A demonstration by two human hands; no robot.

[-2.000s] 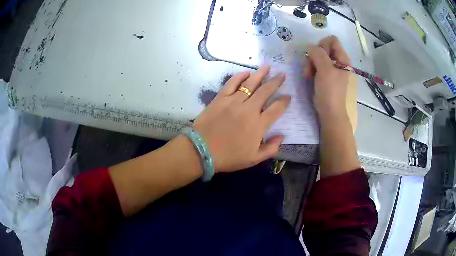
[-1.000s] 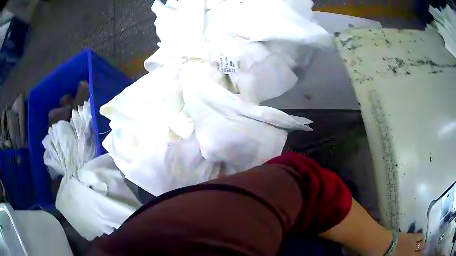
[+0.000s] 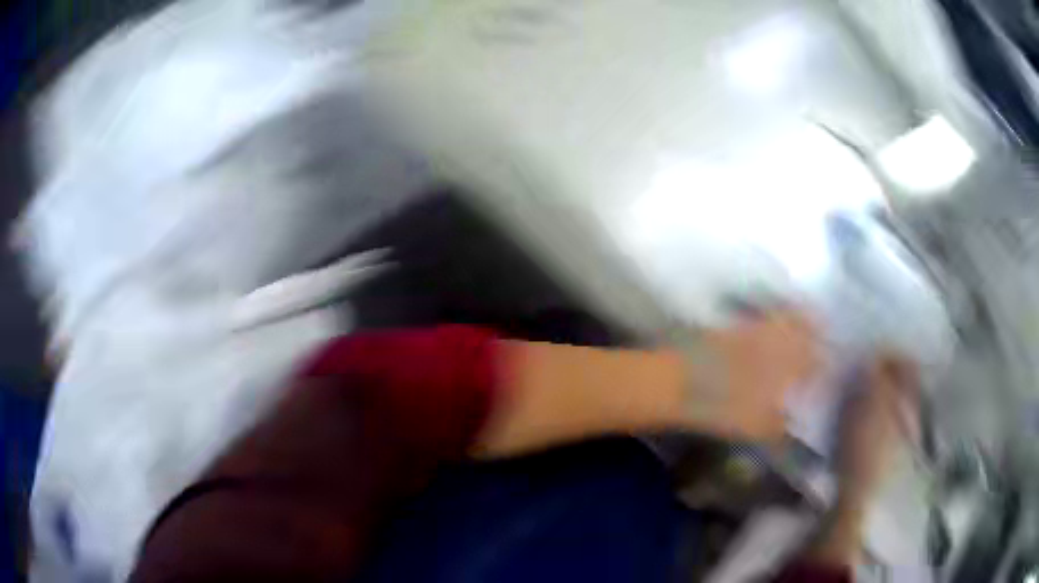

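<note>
The view is strongly blurred. My left hand [image 3: 758, 370] is at the right of the picture, over the front edge of the white machine table [image 3: 547, 125]. My right hand [image 3: 883, 416] is just to its right. A pale patch, perhaps the notebook page, shows between the hands, but its outline is unclear. Whether either hand holds anything cannot be told. The fingers and any pencil are smeared by the blur.
A large bundle of white fabric [image 3: 148, 296] fills the left side beside the table. The bright lit area around the machine is at the upper right. My navy-covered lap [image 3: 547, 512] is below my left forearm.
The view has swung from the fabric bundles at the left back towards the table. The blue bin has left the picture, and my right hand has come back into view.
</note>
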